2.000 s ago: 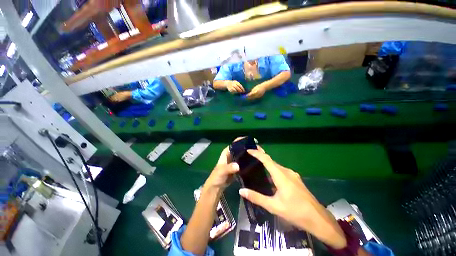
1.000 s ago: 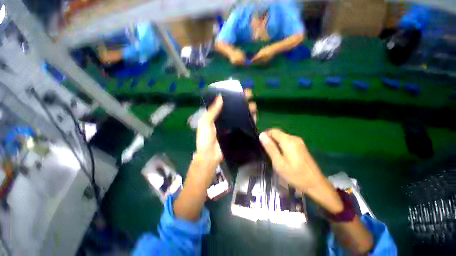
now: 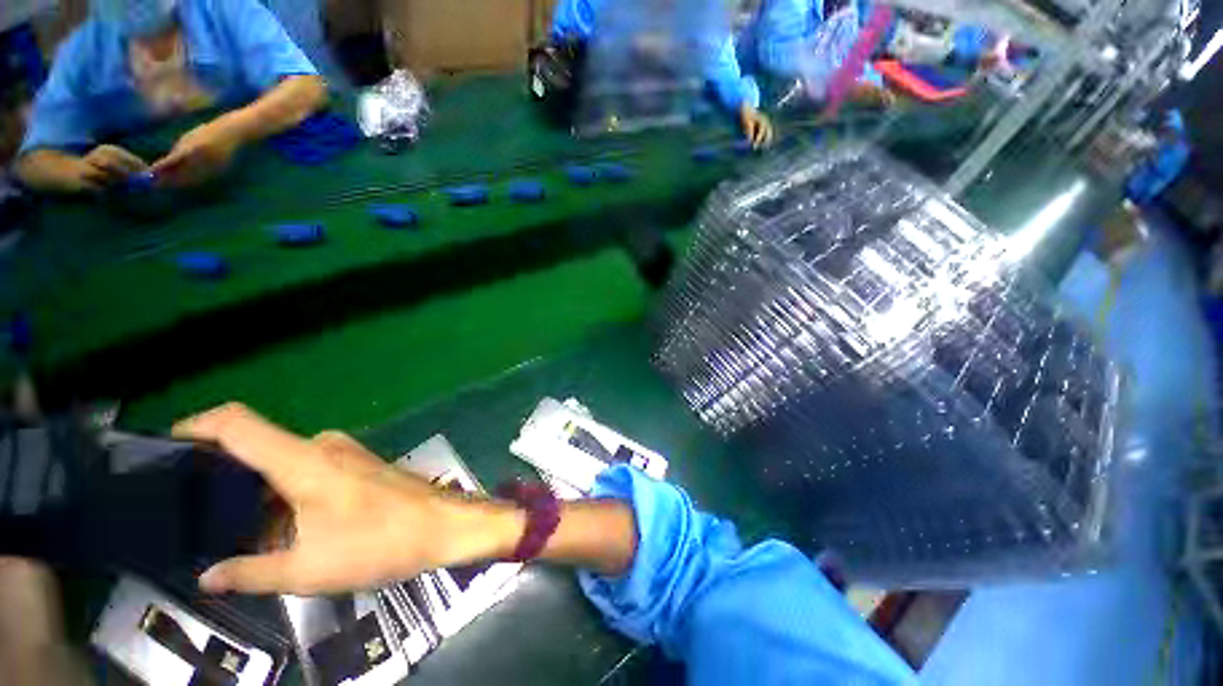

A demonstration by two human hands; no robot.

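Observation:
A glossy black phone slab (image 3: 148, 509) is at the left edge, blurred and partly cut off. My right hand (image 3: 356, 516) has its thumb and fingers around the slab's right end. My left hand (image 3: 27, 616) is blurred and mostly cut off at the lower left, against the slab's left part. Silvery display assemblies with black and orange ribbons lie in stacks below my right hand: one at the lower left (image 3: 141, 643), others partly hidden by my hand and wrist. Another short pile (image 3: 561, 436) lies right of my wrist.
A tall stack of clear ridged plastic trays (image 3: 805, 308) stands at the right. Blue parts (image 3: 298, 233) lie in a row along the green conveyor (image 3: 510, 315). A person in blue (image 3: 268, 54) works opposite. Crinkled plastic (image 3: 393, 107) lies on the far bench. More people are beyond.
The view has turned to the right, so the tray stack is now large in view and the slab and my left hand are at the left edge. My right hand's fingers now span the slab's end.

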